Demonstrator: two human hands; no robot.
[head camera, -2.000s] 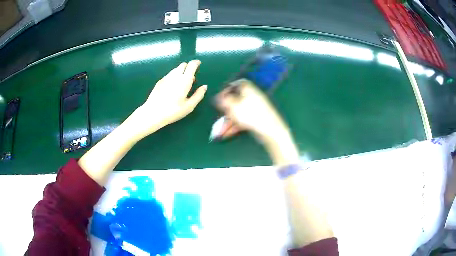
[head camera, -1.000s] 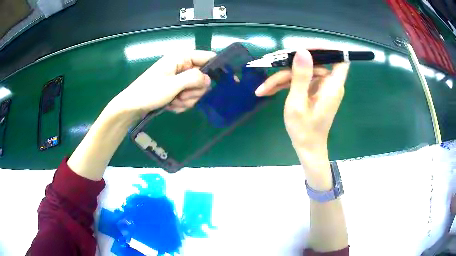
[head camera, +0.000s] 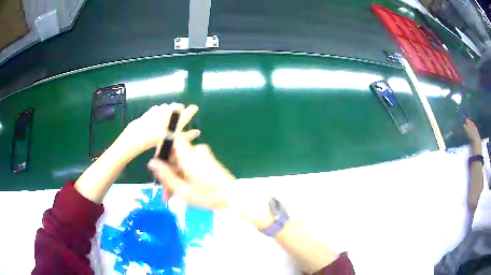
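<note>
My right hand (head camera: 186, 166), a little blurred, holds the black-handled tweezers (head camera: 170, 137) upright, near the belt's front edge. The tweezer tips are low, near the blue film pieces (head camera: 153, 236) heaped on the white cover. My left hand (head camera: 156, 126) is just behind and left of it over the belt, partly hidden by my right hand; whether it holds anything cannot be told. A phone middle frame (head camera: 107, 111) lies left of my left hand, its lower end partly covered by my wrist. Another frame (head camera: 22, 140) lies at the far left.
The green conveyor belt (head camera: 253, 129) runs behind the white cover (head camera: 366, 215). A phone frame (head camera: 391, 106) lies at its right. A red slotted tray (head camera: 422, 45) is at the upper right, beyond a pale bar (head camera: 425, 107). Another person's hand (head camera: 472, 131) is at the right edge.
The frame with the blue film has left my hands; one frame now lies at the belt's right. My right hand has moved down and left with the tweezers. The view has shifted.
</note>
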